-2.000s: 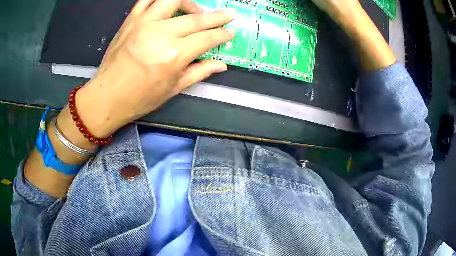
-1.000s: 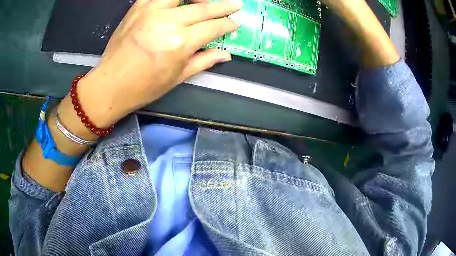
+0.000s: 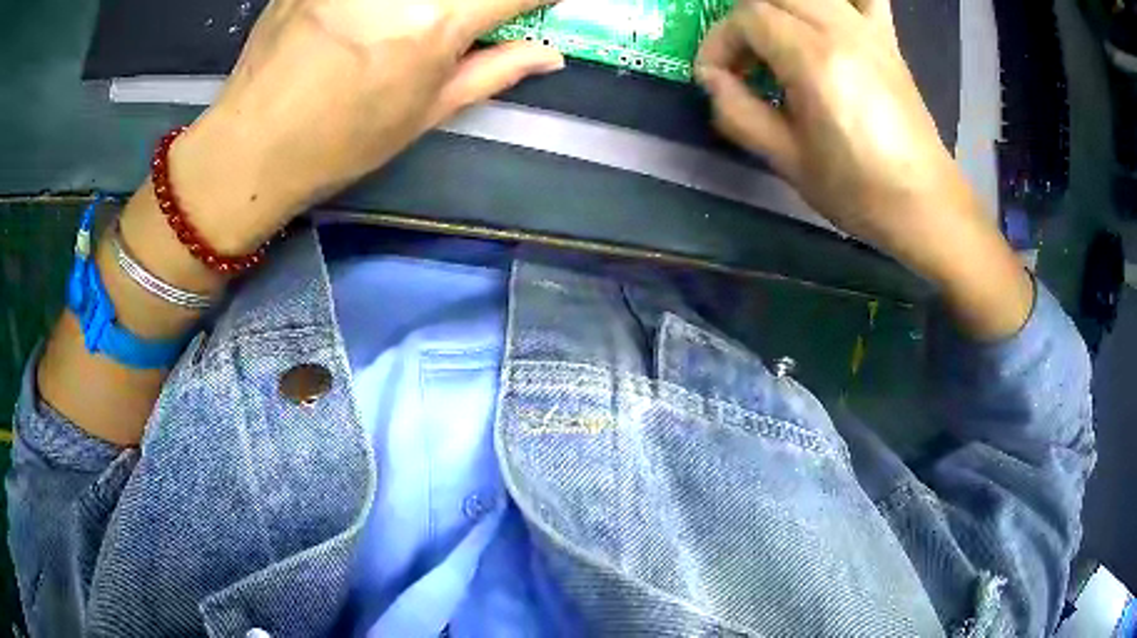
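A green circuit board [image 3: 623, 34] lies on the black mat [image 3: 623, 100] at the top edge of the view, its far part cut off. My left hand [image 3: 374, 62] lies over the board's left part, thumb along its near edge, upper fingers cut off by the frame. My right hand [image 3: 823, 100] is at the board's near right corner, thumb and forefinger bent together. Whether something small is between those fingertips cannot be told.
A pale strip [image 3: 648, 158] runs along the mat's near edge and another up its right side. A long black toothed strip [image 3: 1035, 100] stands farther right. The bench's front edge [image 3: 499, 234] is close to my body.
My right hand has come down into view at the board's right corner, covering it. The board and mat sit higher in the picture. My left hand remains on the board.
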